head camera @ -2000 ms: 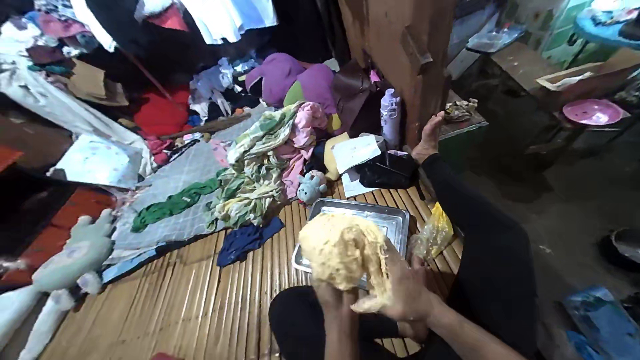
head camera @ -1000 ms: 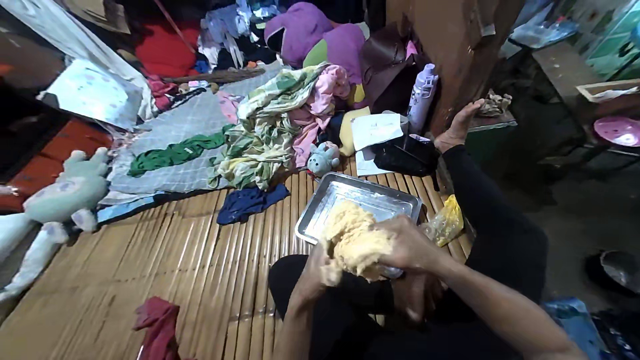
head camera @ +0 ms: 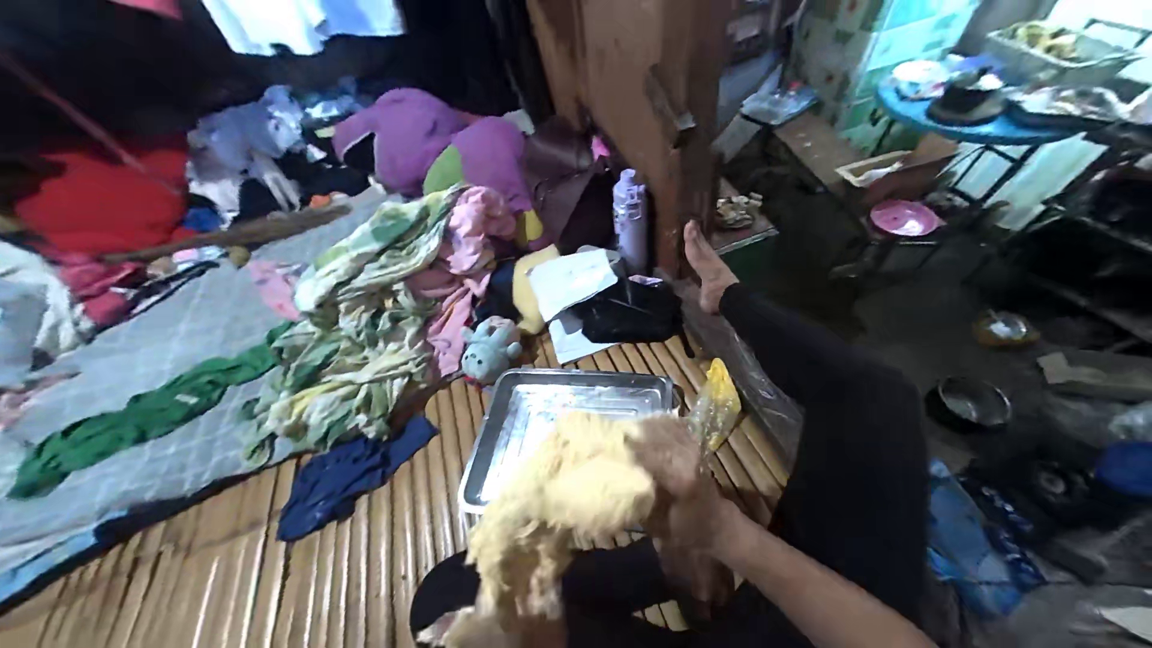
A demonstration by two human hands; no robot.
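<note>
A large lump of yellowish dough [head camera: 576,477] hangs between my hands above the near part of a rectangular metal tray [head camera: 486,432]. My right hand [head camera: 675,477] grips its right side. Blurred at the bottom of the view, my left hand [head camera: 504,625] holds the stretched lower end of the dough. The tray lies on the bamboo slat floor [head camera: 378,540], with some pale residue on its bottom. A yellow plastic bag [head camera: 717,405] sits just right of the tray.
Beyond the tray are a small plush toy [head camera: 490,349], papers [head camera: 573,281], a black pouch [head camera: 630,310] and a purple bottle [head camera: 630,220]. Crumpled clothes [head camera: 360,342] and a navy cloth [head camera: 346,477] lie to the left. My outstretched leg [head camera: 855,432] borders the right side, by a wooden post [head camera: 630,117].
The dough has gone from a rounded mass to a longer, drooping shape, and my left hand is lower than before. The view has shifted somewhat.
</note>
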